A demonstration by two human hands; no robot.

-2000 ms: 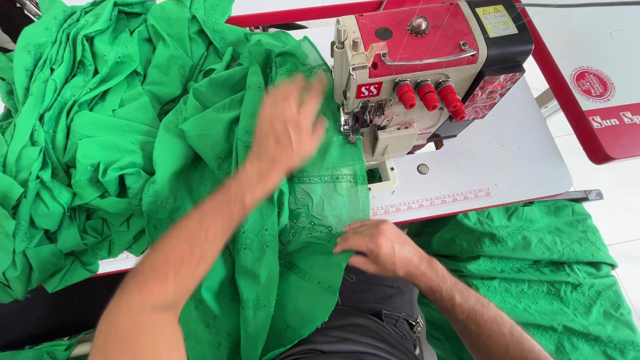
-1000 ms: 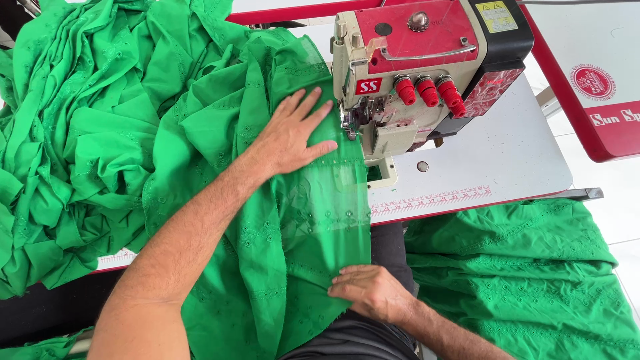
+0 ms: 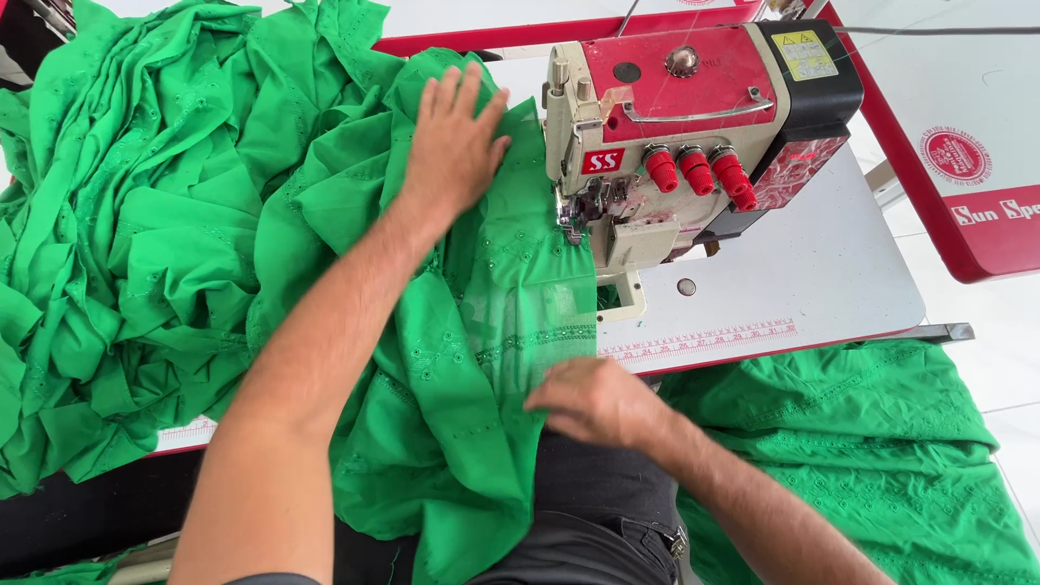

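Green eyelet-embroidered fabric (image 3: pixel 532 301) runs along the left side of an overlock sewing machine (image 3: pixel 674 122), its right edge at the presser foot (image 3: pixel 572 231). My left hand (image 3: pixel 459 142) lies spread on the cloth, left of the machine head, fingers apart and pointing away from me. Near the table's front edge, my right hand (image 3: pixel 597 400) has its fingers closed on the cloth's right edge; it is slightly blurred. The fabric's lower end hangs over my lap.
Bunched green fabric (image 3: pixel 162 244) heaps over the left of the table. More green cloth (image 3: pixel 837 439) hangs below the table's right front edge. The white tabletop (image 3: pixel 812 268) bears a printed ruler (image 3: pixel 707 340). Another red-edged table (image 3: pixel 975 236) stands at right.
My left hand has moved away from me, up along the cloth, since one second ago. The cloth beside the machine has shifted, and its embroidered band lies differently.
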